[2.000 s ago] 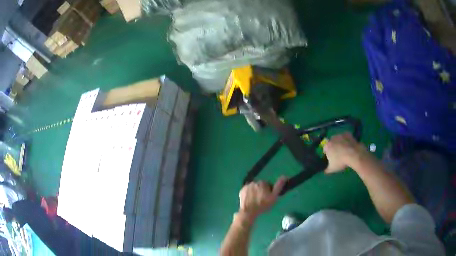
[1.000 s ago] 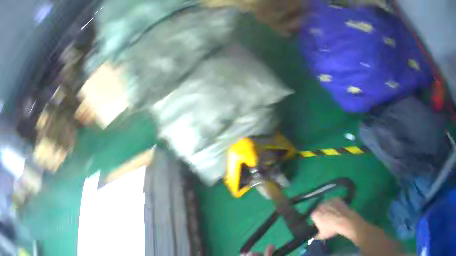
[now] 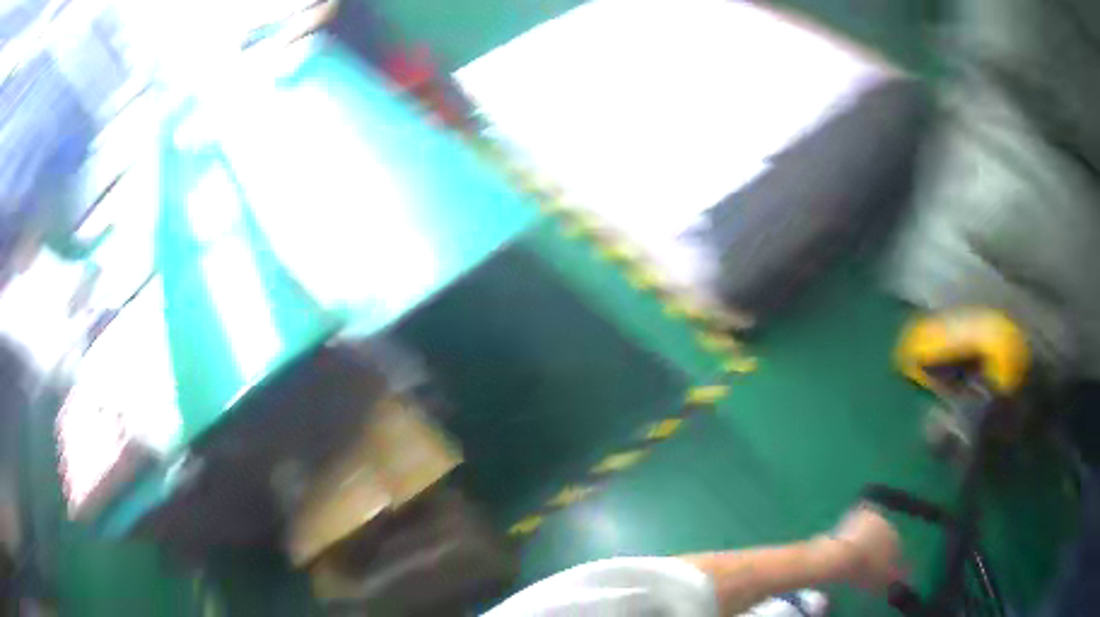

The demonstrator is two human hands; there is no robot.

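The view is blurred. My left hand [image 3: 871,548] is closed around the left side of the black pallet truck handle [image 3: 965,530] at the lower right. My right hand is not in view. The yellow pallet truck body [image 3: 963,347] is above the handle. Large grey-green woven sacks [image 3: 1007,199] bulge over it at the right edge, cut off by the picture's rim.
A white-topped stack with dark sides [image 3: 676,133] stands left of the truck. Black-and-yellow floor tape [image 3: 621,460] runs below and beside it. A turquoise-topped workbench [image 3: 398,205] is at the left, with a cardboard carton [image 3: 374,476] under its near end.
The view has swung left: truck, sacks and stack now lie further right, and the bench has come into view. The blue cover and my right hand have left the picture.
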